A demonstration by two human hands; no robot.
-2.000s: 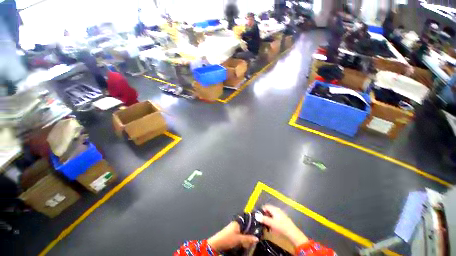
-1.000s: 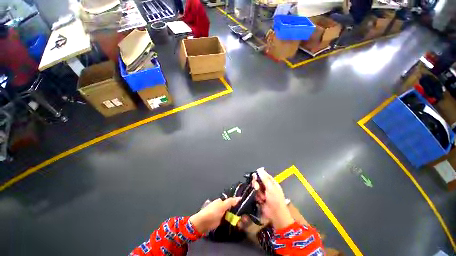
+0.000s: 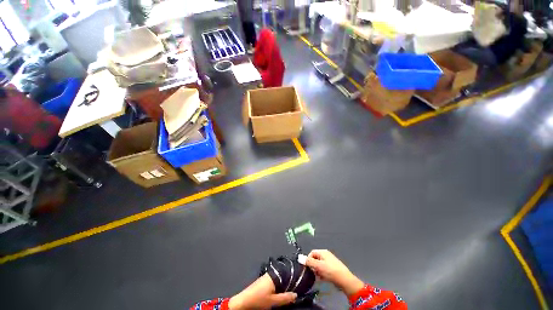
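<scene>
A bundle of black straps (image 3: 290, 273) with pale lines across it is held low in the middle of the head view. My left hand (image 3: 261, 295) holds it from the left and below, its fingers partly hidden. My right hand (image 3: 327, 267) pinches a small white piece (image 3: 302, 259) at the bundle's upper right edge. More dark material shows under the hands, cut off by the bottom edge.
Yellow floor lines (image 3: 224, 186) cross the grey floor. Beyond them stand an open carton (image 3: 276, 124), a blue bin (image 3: 188, 152) with beige sheets and another carton (image 3: 142, 163). A blue tote (image 3: 539, 227) is cut off at right. A seated person (image 3: 509, 36) is at upper right.
The view has turned towards the left-hand side, and the blue tote has slid to the right rim. The bundle is turned differently; its yellow patch no longer shows and a white piece does.
</scene>
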